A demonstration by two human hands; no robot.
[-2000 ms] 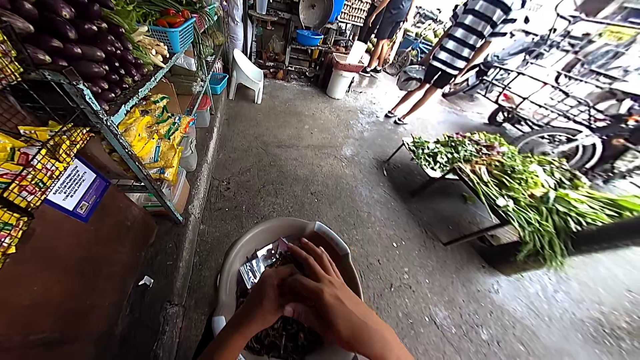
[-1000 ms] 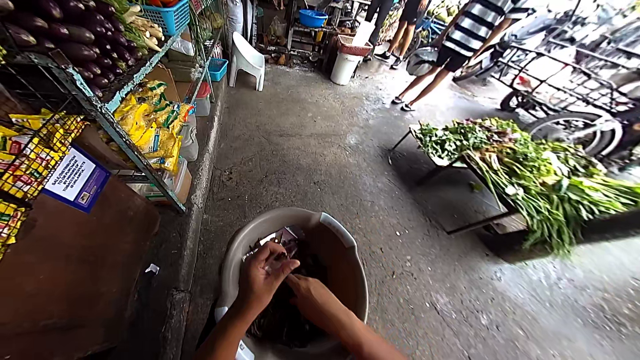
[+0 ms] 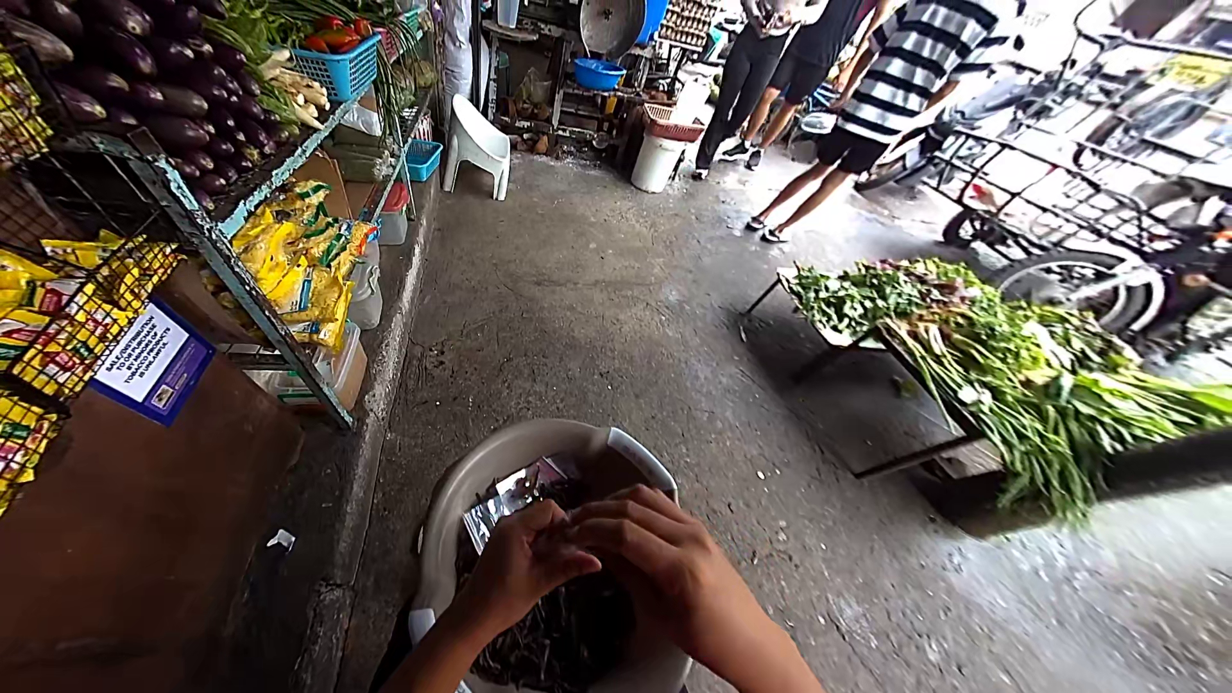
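Note:
A round beige plastic tub (image 3: 452, 491) stands at the bottom centre, with dark, thin, stringy scraps (image 3: 549, 635) in it. Inside, near its far left wall, lies a shiny silver packet or wrapper (image 3: 500, 496). Over the tub my left hand (image 3: 534, 558) has its thumb and fingers bent together. My right hand (image 3: 650, 553) is beside it, fingers curled over toward the left fingertips. Whatever may be between the fingers is hidden or too small to tell.
Left are a metal rack (image 3: 260, 318) with eggplants (image 3: 154, 87) and yellow packets (image 3: 303, 269). A white plastic chair (image 3: 478, 144) and a white bucket (image 3: 657, 164) stand ahead. Right is a low table (image 3: 895, 337) of leafy greens (image 3: 1030, 375); people (image 3: 905, 87) stand beyond.
My right hand has come up closer against my left hand, its fingers now curled over the left fingertips. More of the people at the back shows than a second ago.

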